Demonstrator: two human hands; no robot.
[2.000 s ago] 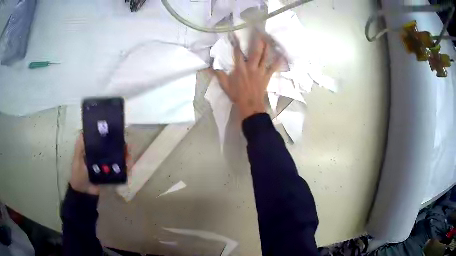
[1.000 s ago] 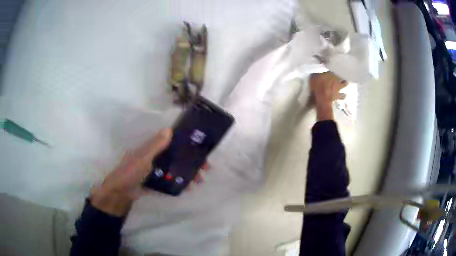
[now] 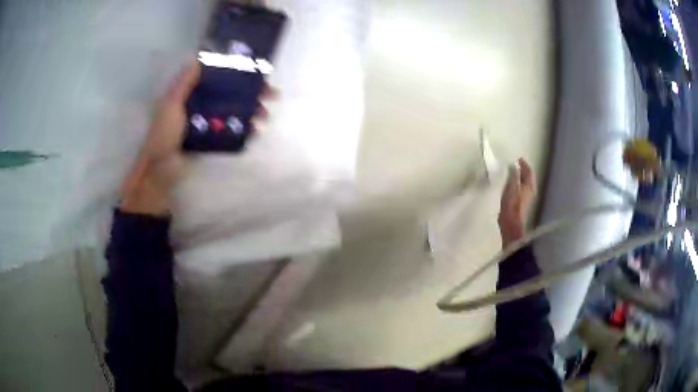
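Note:
My left hand (image 3: 162, 145) holds a dark smartphone (image 3: 234, 80) with a lit screen and a red button, above the white paper (image 3: 260, 176) on the left of the table. My right hand (image 3: 518, 195) is over the right side of the table, near the pale roll, blurred, with fingers together and bent; whether it holds anything is unclear. A small white paper scrap (image 3: 487, 157) lies just left of its fingers. Another small scrap (image 3: 428, 238) lies lower down.
A long pale roll (image 3: 585, 115) runs along the table's right edge. A looped pale cable (image 3: 528, 290) with a yellow fitting (image 3: 641, 159) hangs at the right. A pale strip (image 3: 264, 314) lies near the front. A green-handled tool (image 3: 21, 158) lies far left. Mixed items are heaped beyond the roll.
The bunch of paper scraps under my right hand is gone from view. My right hand is lower, closer to the roll. My left hand and the phone are higher and further left in the picture.

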